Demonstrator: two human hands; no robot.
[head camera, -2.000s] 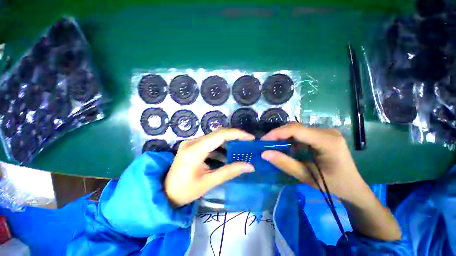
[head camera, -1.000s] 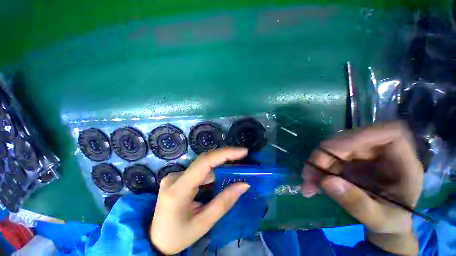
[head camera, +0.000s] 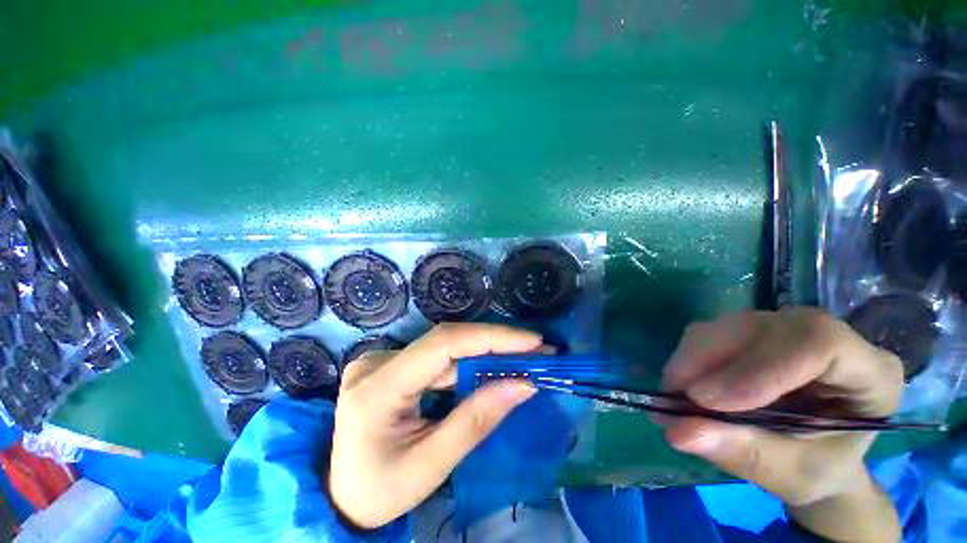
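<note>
My left hand (head camera: 424, 424) pinches a blue film (head camera: 509, 451) between thumb and fingers, with a bright folded edge and a row of tiny pale dots by the thumb tip. My right hand (head camera: 785, 398) holds dark tweezers (head camera: 679, 404) nearly level, their tips at the film beside the dots. Whether a dot is gripped cannot be told. Below the hands lies a clear plastic tray (head camera: 594, 255) with rows of round black discs (head camera: 366, 288). My left hand, sleeve and the film hide part of the lower rows.
A second dark pen-like tool (head camera: 780, 217) lies upright in view on the green bench (head camera: 456, 138). Shiny packs of black discs lie at the far left (head camera: 53, 308) and far right (head camera: 901, 228). A red item (head camera: 37, 477) shows at the lower left.
My right hand first left the film and turned the tweezers forward, then brought their tips back to it. My left hand keeps holding the film. The view has shifted, so the tray sits lower and further left.
</note>
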